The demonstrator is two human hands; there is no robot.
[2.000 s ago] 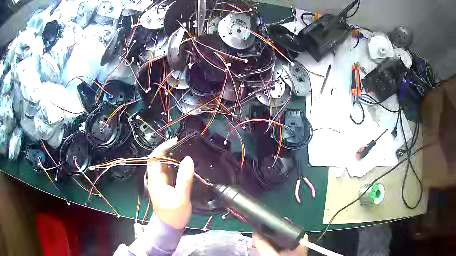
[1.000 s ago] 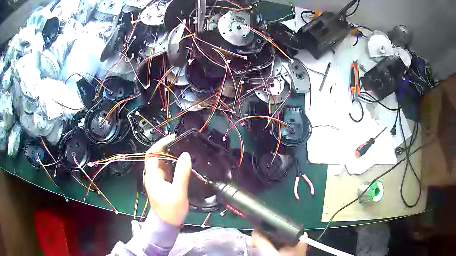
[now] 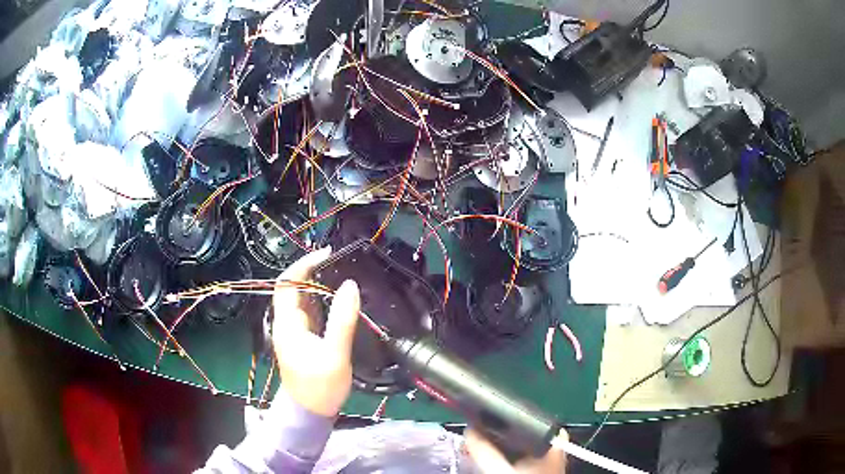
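A round black housing [image 3: 371, 347] is at the front middle of the bench. My left hand [image 3: 315, 343] grips its left side, with the thumb on the bunch of lead wires [image 3: 232, 288] that runs out to the left. My right hand [image 3: 510, 454], partly cut off by the bottom edge, holds the hot glue gun [image 3: 477, 393] from below. The gun's nozzle points up-left at the wires on the housing. A white glue stick [image 3: 598, 456] sticks out of the gun's rear. The nozzle's exact contact point is too blurred to tell.
Wired black housings and metal discs [image 3: 440, 51] are piled behind. Bagged parts [image 3: 93, 139] fill the left. Pliers [image 3: 563, 347] lie right of the housing. A screwdriver [image 3: 681, 271], orange-handled tool [image 3: 659, 148], solder spool [image 3: 690, 355], black box [image 3: 602, 65] and cords lie at right.
The gun and both hands have shifted only slightly; the nozzle stays at the wires on the housing. My left hand keeps its grip.
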